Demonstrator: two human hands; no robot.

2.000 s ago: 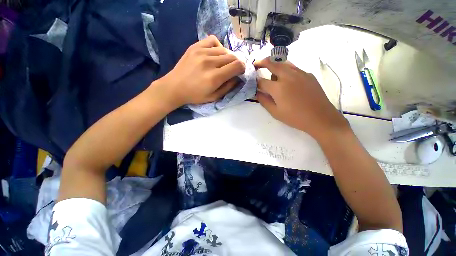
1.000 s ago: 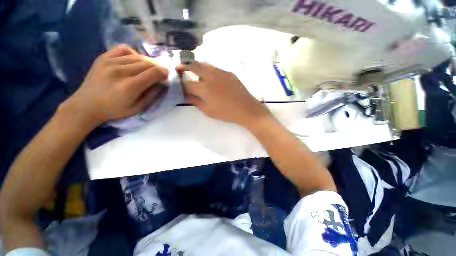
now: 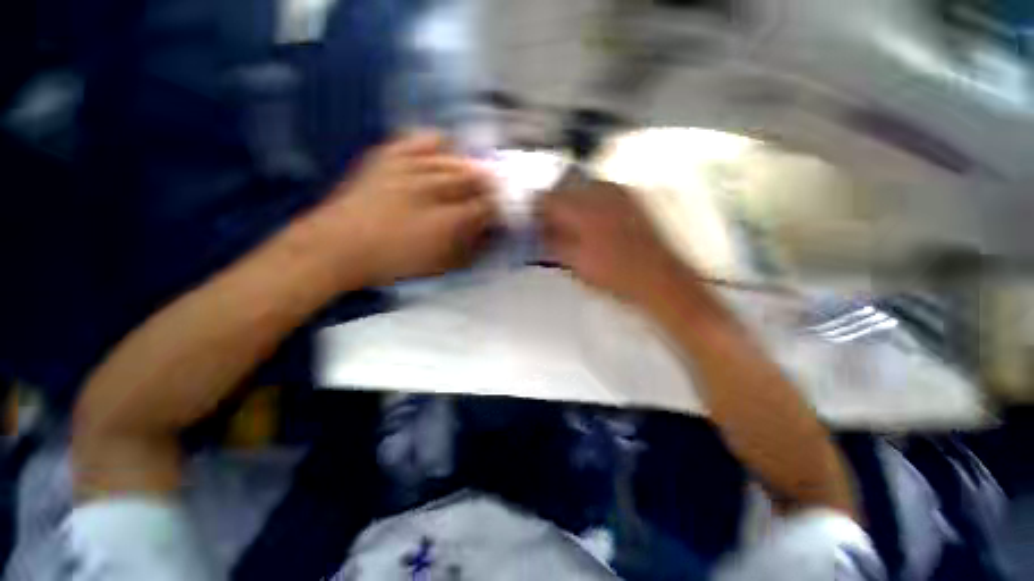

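Note:
The frame is strongly blurred. My left hand point(image 3: 422, 210) lies bent over light grey cloth point(image 3: 454, 276) left of the needle area, its fingertips on or around the cloth. My right hand point(image 3: 601, 233) is just right of it, fingers curled near the cloth's right edge; whether it grips anything is hidden by blur. The needle and presser foot cannot be made out. Dark navy cloth point(image 3: 193, 170) is heaped left of my left hand.
The sewing machine head point(image 3: 771, 102) spans the upper right. The white table point(image 3: 476, 352) runs in front of my hands. Blurred silver metal tools point(image 3: 856, 323) lie at its right. Grey-white and navy cloth hangs below the table's right side.
The view swung right, then back left, and is now more blurred. Both hands stay close together by the needle area, with the light grey cloth still between them.

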